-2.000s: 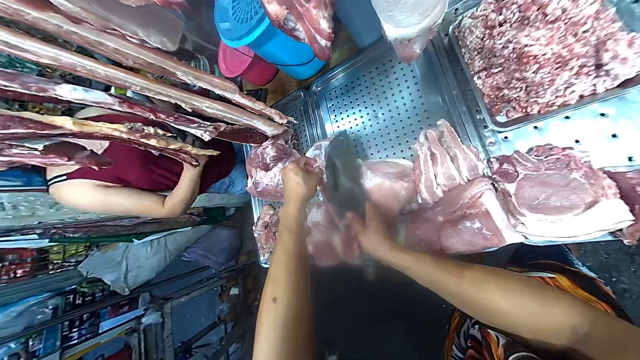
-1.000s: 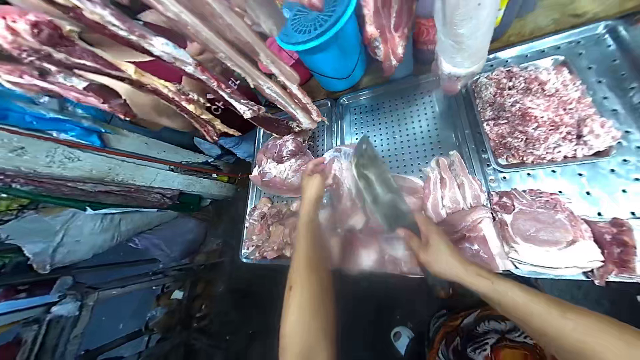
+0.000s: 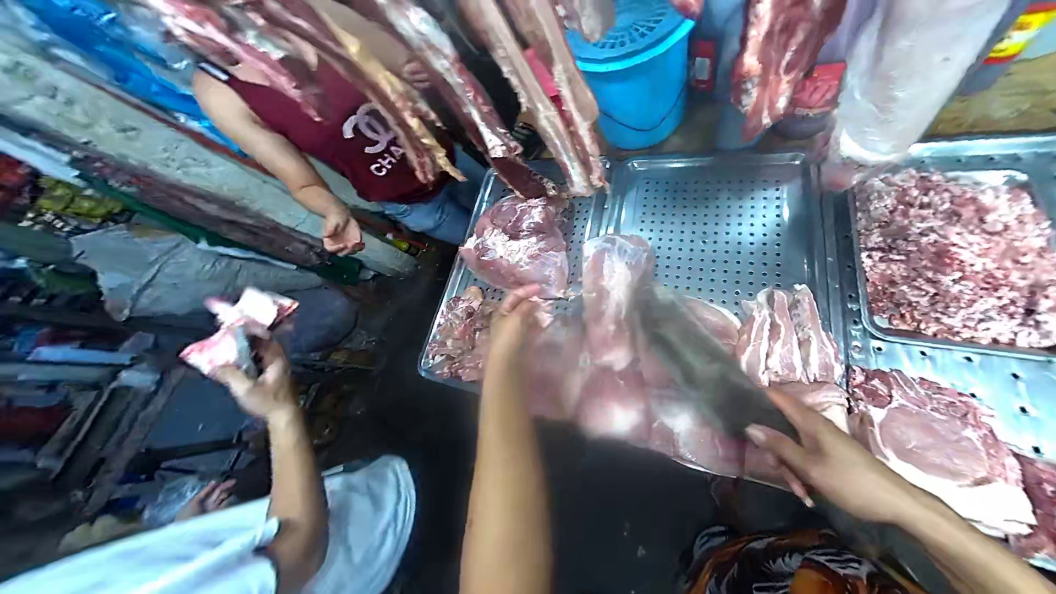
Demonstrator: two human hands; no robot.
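Observation:
My right hand (image 3: 813,450) grips the handle end of a wide, dark cleaver (image 3: 693,355), whose blurred blade points up and left over raw meat. My left hand (image 3: 520,309) is at the left of the same meat, touching or just above a small piece at its edge; whether the fingers hold it is blurred. Between the hands an upright-lying pale cut of meat (image 3: 615,289) stretches over larger pink cuts (image 3: 615,404). A big lump of meat (image 3: 524,239) lies behind my left hand, and small meat pieces (image 3: 462,334) lie left of it on the perforated metal tray (image 3: 709,223).
Meat strips (image 3: 495,82) hang over the tray's back left, near a blue bucket (image 3: 639,74). Minced meat (image 3: 957,256) fills a right-hand tray; sliced meat (image 3: 788,334) lies beside the cleaver. A person in maroon (image 3: 355,132) reaches out a hand; another person's hand (image 3: 264,384) holds packaged-looking pieces.
A white-sleeved person's arm with pieces in the hand has come into view at lower left. The person in maroon now holds out an open hand. The cleaver stays in my right hand.

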